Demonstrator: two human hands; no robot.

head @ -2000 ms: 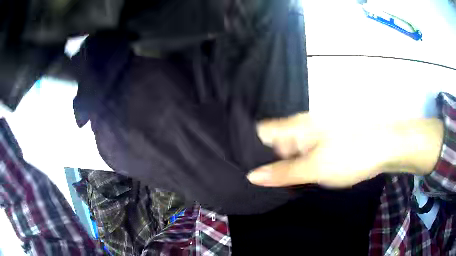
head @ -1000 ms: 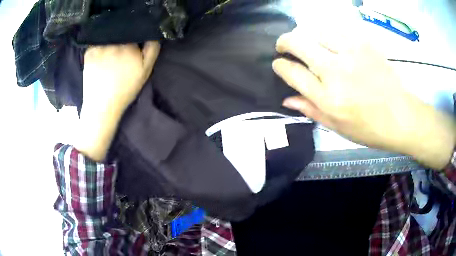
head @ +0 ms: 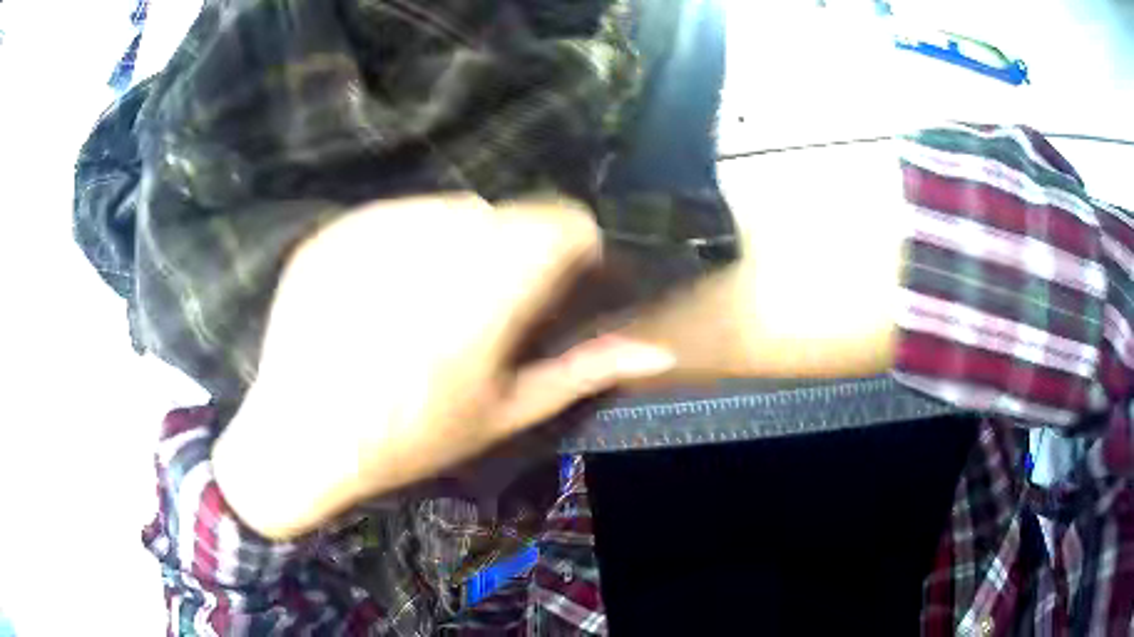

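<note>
The dark plaid garment piece (head: 261, 137) is bunched over the table at the upper left and centre, blurred. My left hand (head: 410, 336) lies over its near edge, with the thumb pointing right; its fingertips are hidden or blurred, so its grip cannot be told. My right hand (head: 672, 330) reaches in from the right, and its fingers are hidden behind my left hand. A little dark plain lining (head: 622, 292) shows between the hands.
Blue thread snips (head: 964, 56) lie at the upper right on the white table (head: 808, 81). A grey measuring strip (head: 771, 414) runs along the table's front edge. More dark plaid cloth (head: 435, 548) and a bright blue piece (head: 501, 575) are below, by my lap.
The plaid side now covers most of the plain lining, and the white label and tape are out of sight. My left hand has moved right and my right hand left, so they overlap.
</note>
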